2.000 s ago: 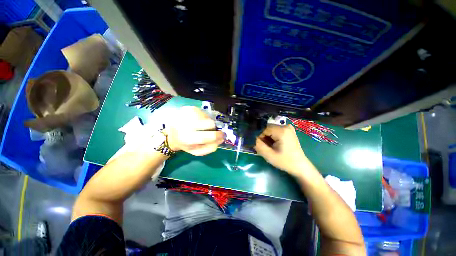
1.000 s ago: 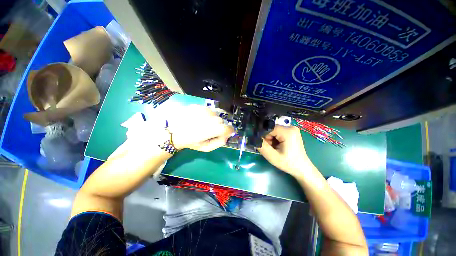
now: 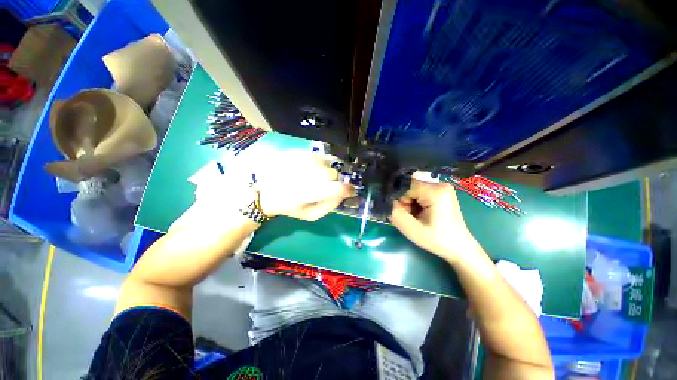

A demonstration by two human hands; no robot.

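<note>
The crimping machine point(image 3: 297, 67) stands in front of me, with its dark applicator point(image 3: 377, 174) low at the middle. My left hand point(image 3: 301, 185) is at the applicator's left side, overexposed, with fingertips pinched together. My right hand point(image 3: 434, 215) is at its right side with fingers curled in. Whatever either hand holds is too small and blurred to tell. Dark-tipped red wires point(image 3: 231, 126) lie fanned left of the machine. Red and white wires point(image 3: 488, 193) lie to its right. A red wire bundle point(image 3: 326, 279) lies below the table's near edge.
The green table point(image 3: 315, 249) reflects bright light. A large blue bin point(image 3: 30, 174) at left holds curled tan paper point(image 3: 137, 133) and clear plastic. A smaller blue bin point(image 3: 623, 345) is at right. White sheets lie near my left forearm and beside my right forearm point(image 3: 523, 286).
The whole view has shifted slightly, and the machine's label is blurred now. Both hands stay at the applicator, with only small movements. No clear pick-up or release shows.
</note>
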